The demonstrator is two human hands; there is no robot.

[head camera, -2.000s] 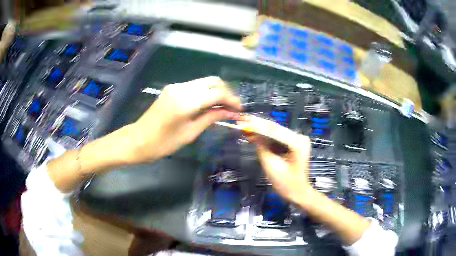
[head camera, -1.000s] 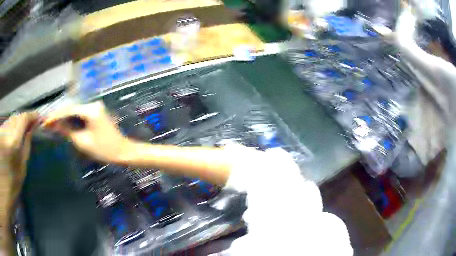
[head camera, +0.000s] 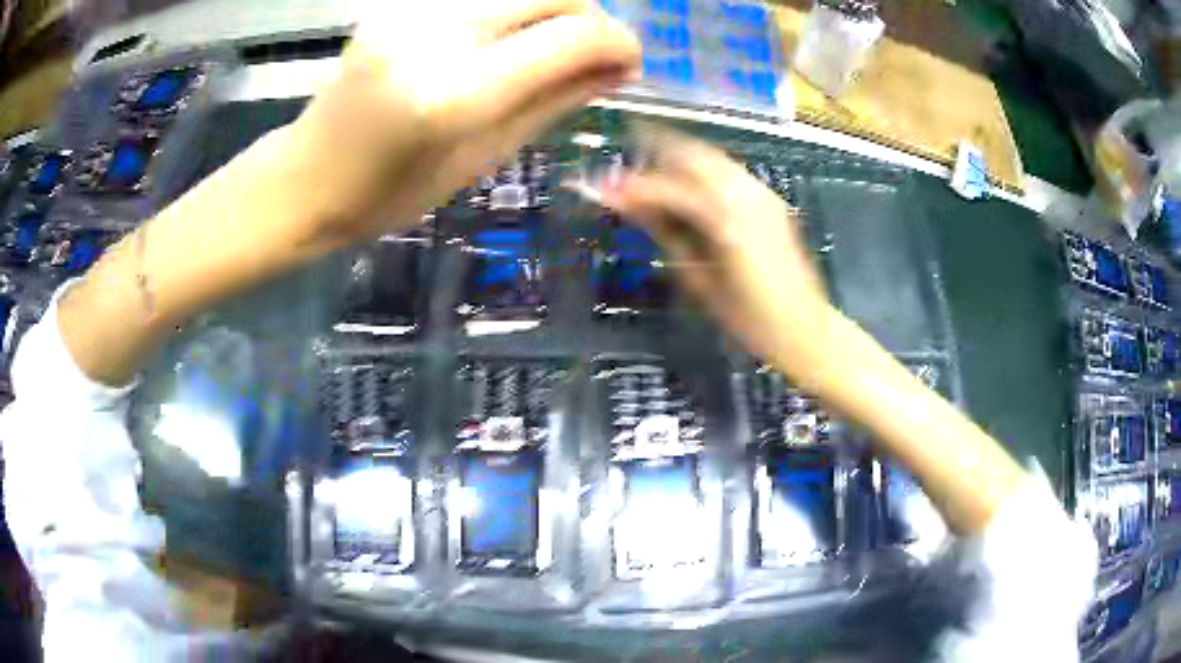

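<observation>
A clear blister tray (head camera: 583, 389) holds two rows of keypad phones in front of me; several show blue screens, such as the phone in the near row (head camera: 501, 499). My left hand (head camera: 479, 97) is above the tray's far edge, its fingers bunched near the sticker sheet; I cannot tell if they hold anything. My right hand (head camera: 725, 227) is over the far row, blurred, with thumb and finger together at a small pale piece (head camera: 596, 192) too blurred to name. Parts of the far-row phones are hidden under my hands.
A blue-printed sticker sheet (head camera: 710, 49) lies beyond the bench edge, with a small clear cup (head camera: 839, 45) and a white-and-blue tag (head camera: 969, 171) to its right. More filled trays are at the left (head camera: 97, 168) and right (head camera: 1120, 389). A brown box shows at lower left.
The view has swung back from the right and sits over the tray. My hands, together at the left edge a second ago, are now apart, the left above the far edge, the right over the far row.
</observation>
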